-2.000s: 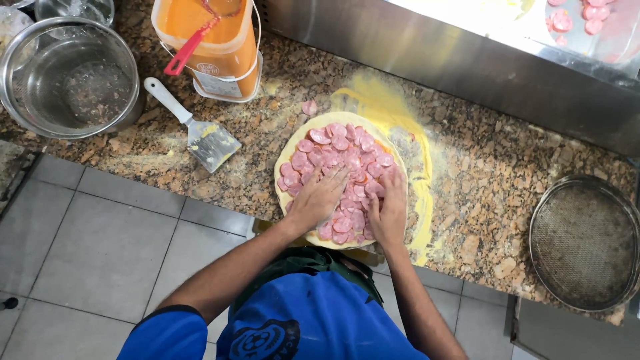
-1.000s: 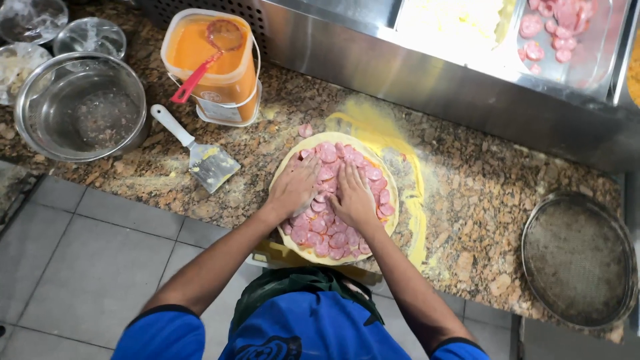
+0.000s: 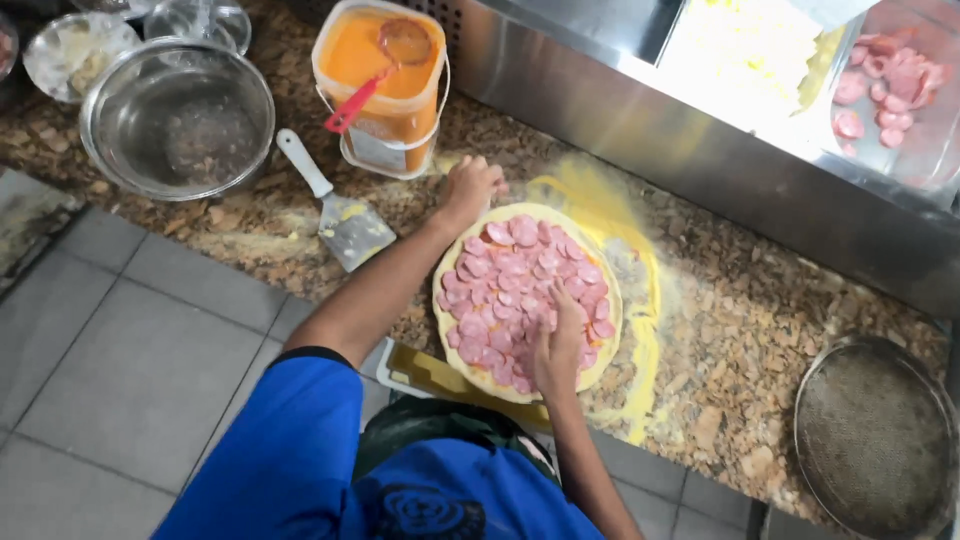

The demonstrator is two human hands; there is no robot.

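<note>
A round of pizza dough [image 3: 444, 358] lies on the granite counter, thickly covered with pink sausage slices [image 3: 510, 262]. My left hand [image 3: 474, 184] is just past the dough's upper left edge, over the counter, fingers curled; a slice seems to be at its fingertips, but the grip is unclear. My right hand [image 3: 561, 334] rests on the slices at the right side of the dough, its fingers apart. Yellow flour or meal [image 3: 646, 322] is strewn on the counter along the dough's top and right side. A metal spatula [image 3: 352, 229] with a white handle lies left of the dough.
A plastic bucket of orange sauce [image 3: 367, 120] holds a red ladle [image 3: 352, 105]. Further left stands a steel bowl [image 3: 180, 120] beside smaller bowls. A round pan [image 3: 874, 435] lies at the right. Along the back, a steel topping station [image 3: 675, 165] holds grated cheese and more slices.
My left hand has left the slices and moved up past the dough's edge, where an earlier frame shows a loose slice. My right hand has moved lower on the dough.
</note>
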